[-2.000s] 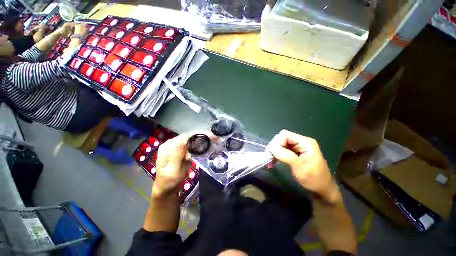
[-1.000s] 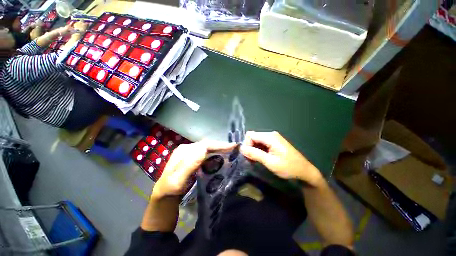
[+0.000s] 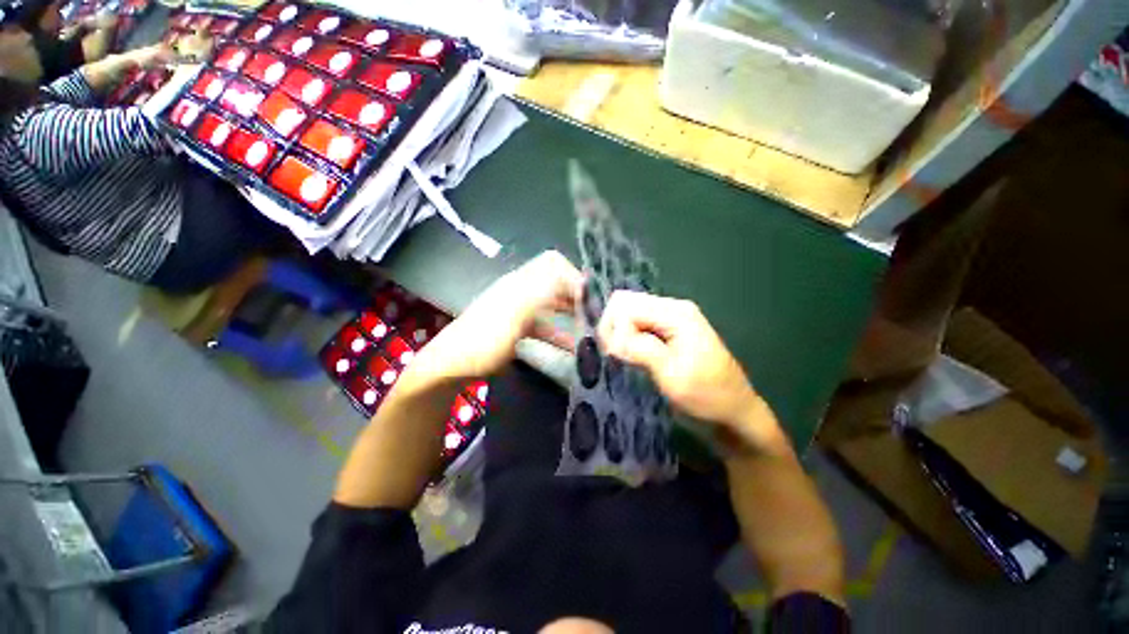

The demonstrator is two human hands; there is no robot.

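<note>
A clear, flexible sheet of dark round parts (image 3: 615, 427) hangs in front of my body, over the near edge of the green bench top. Its upper end rises to a narrow, see-through tip above my hands. Dark circles in rows show in its lower part. My left hand (image 3: 540, 310) grips the sheet's left side at mid-height; its fingertips are partly hidden by the sheet. My right hand (image 3: 656, 347) pinches the sheet close beside it, with the fingers curled.
A black tray of red parts (image 3: 310, 93) lies on floppy white liners (image 3: 464, 155) at the bench's left. More red trays (image 3: 378, 347) are low down beside the bench. A whitish bin (image 3: 792, 93) stands at the back, an open carton (image 3: 1015, 434) at right. A striped-sleeved person sits left.
The sheet has turned from spread flat to nearly edge-on, and more of it now hangs below my hands. My left hand has moved up and right; both hands are close together.
</note>
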